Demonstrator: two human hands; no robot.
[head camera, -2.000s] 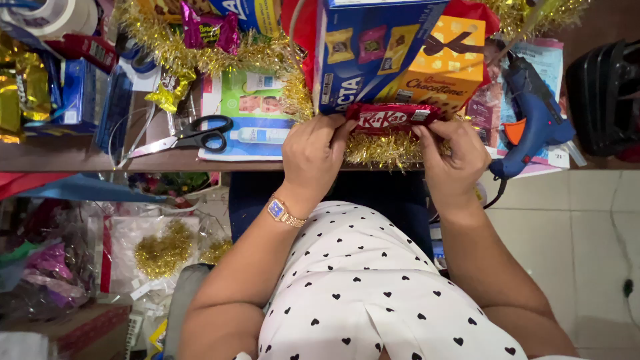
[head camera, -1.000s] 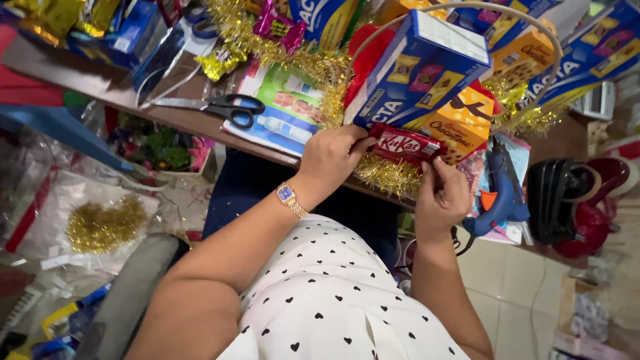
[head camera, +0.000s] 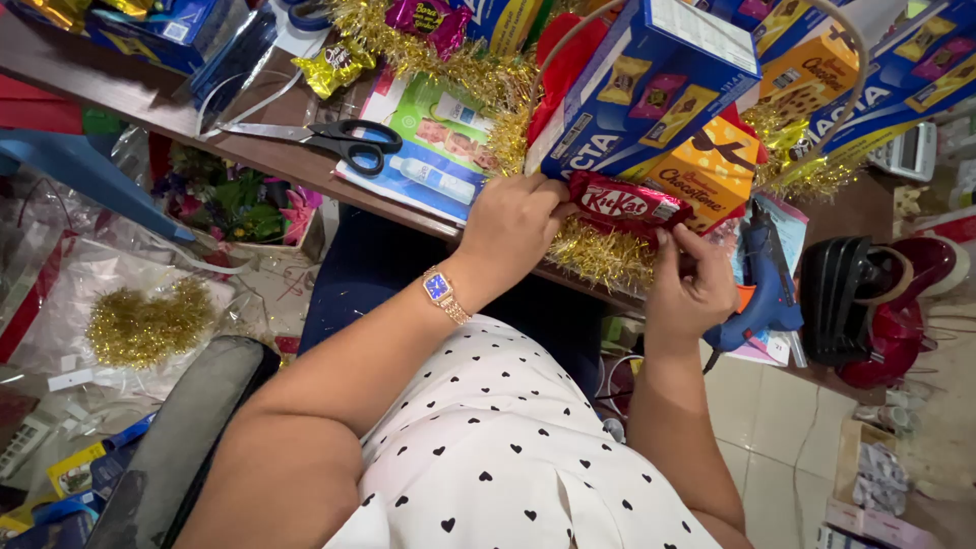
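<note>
A red KitKat pack (head camera: 621, 202) lies across the front of a basket, against a blue chocolate box (head camera: 656, 84) and an orange Chocottone box (head camera: 701, 171). My left hand (head camera: 515, 221) pinches the pack's left end. At its right end is my right hand (head camera: 690, 278), thumb and index finger close together on the wrapper's lower corner. Gold tinsel (head camera: 602, 255) runs along the basket's rim beneath the pack. The basket's thin handle (head camera: 862, 57) arches over the boxes.
Black-handled scissors (head camera: 354, 145) rest on the table beside a printed leaflet (head camera: 435, 145). A blue glue gun (head camera: 762, 282) sits right of the basket, near a black and red appliance (head camera: 846, 305). Left are wrapped candies (head camera: 332, 69) and a grey armrest (head camera: 187, 450).
The view has turned and shifted. Both hands stay at the two ends of the KitKat pack, which remains against the basket front.
</note>
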